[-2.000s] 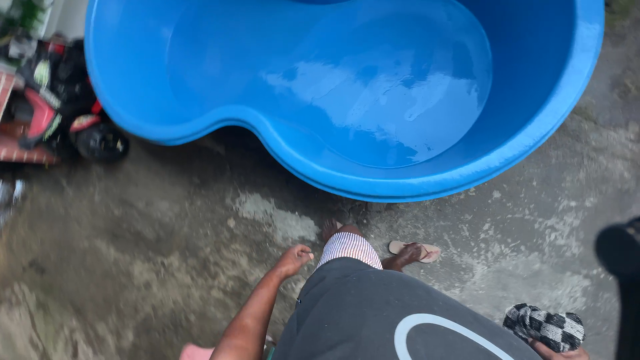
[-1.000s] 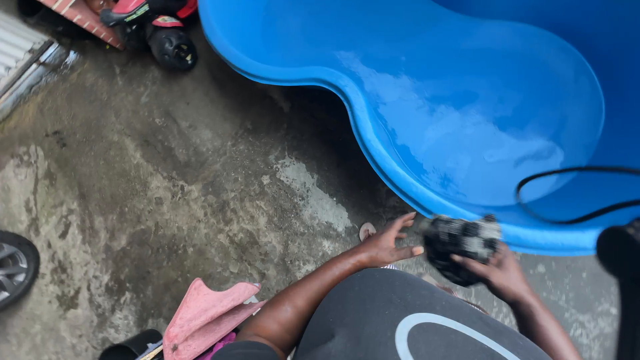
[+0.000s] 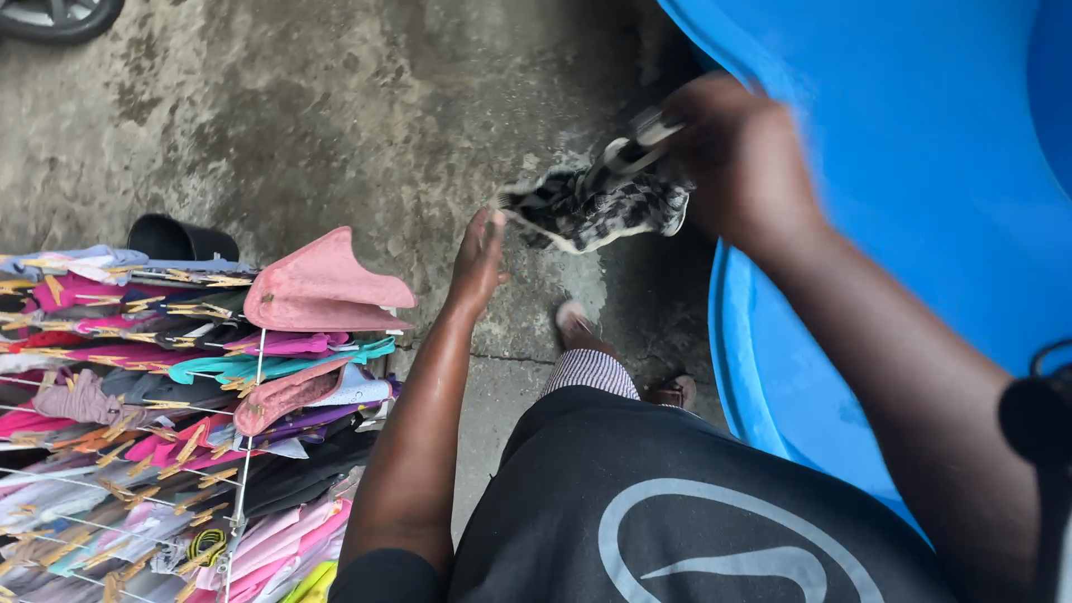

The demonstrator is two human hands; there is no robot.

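Observation:
A black-and-white patterned cloth (image 3: 599, 205) hangs partly unfolded between my two hands, above the concrete floor. My right hand (image 3: 733, 151), blurred by motion, grips its upper right end beside the rim of the large blue plastic pool (image 3: 737, 335). At the cloth's left corner is my left hand (image 3: 481, 264), its fingers extended; whether they pinch the edge cannot be made out. On the left a drying rack (image 3: 243, 486) carries many clothes held by wooden clothespins (image 3: 213, 477). A pink cloth (image 3: 322, 289) hangs over the rack's near upper corner.
Behind the rack a black bucket (image 3: 180, 239) lies tilted on the stained concrete floor (image 3: 335, 126). A vehicle wheel (image 3: 59, 17) shows at the top left. My feet in sandals stand between the rack and the pool. A dark blurred object (image 3: 1038, 419) is at the right edge.
The bunched cloth is now spread out between my hands. My view has swung left, bringing the drying rack into full sight. The motorcycle seen earlier is out of view.

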